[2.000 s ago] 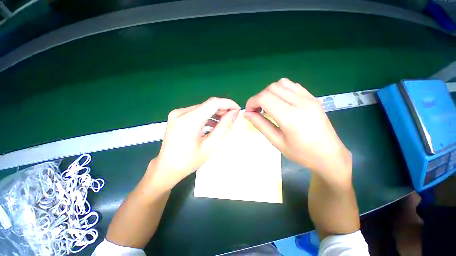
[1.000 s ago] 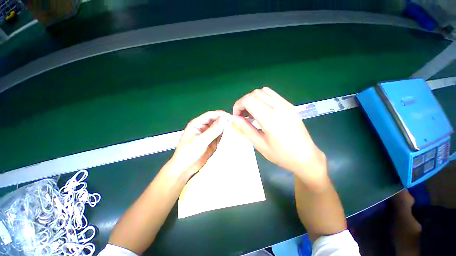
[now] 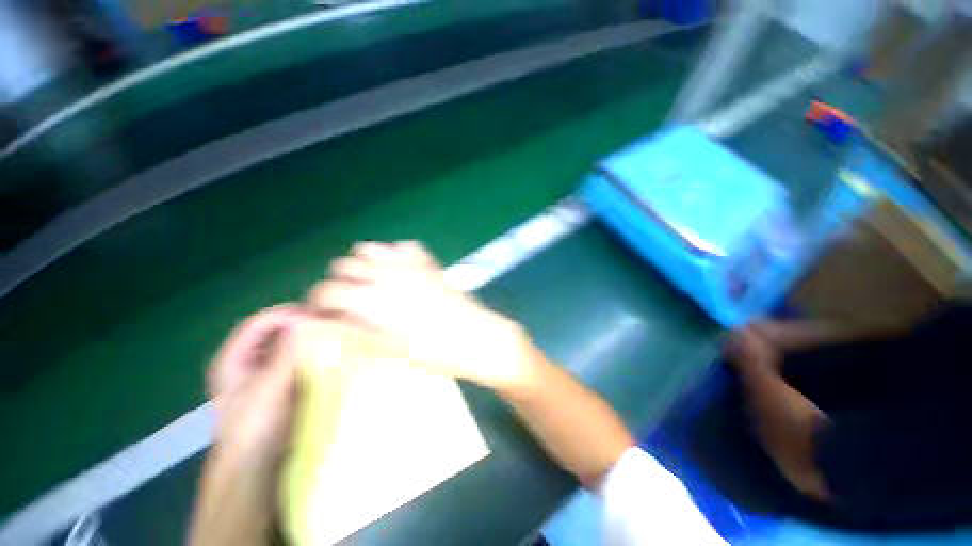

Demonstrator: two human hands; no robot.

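Note:
The picture is blurred. A large cream sticker sheet [image 3: 389,448] hangs over the dark green bench, its left side bent up and yellowish. My left hand [image 3: 253,373] holds its upper left edge, with thumb and fingers together. My right hand [image 3: 410,309] lies over the sheet's top edge, close to my left fingers. The fingertips of my right hand are blurred, so a small sticker between them cannot be made out.
A blue weighing scale [image 3: 693,213] stands right of the sheet. A neighbour's arm [image 3: 783,411] is beside it. The green belt [image 3: 245,229] runs beyond a pale metal strip [image 3: 517,251]. A bit of white cord [image 3: 83,530] shows at the lower left. Brown cartons [image 3: 869,272] are at right.
The view has swung to the right, so the scale sits nearer the middle and the cord heap is almost out of view. My hands and the sheet appear further left; the sheet's left side shows more bend.

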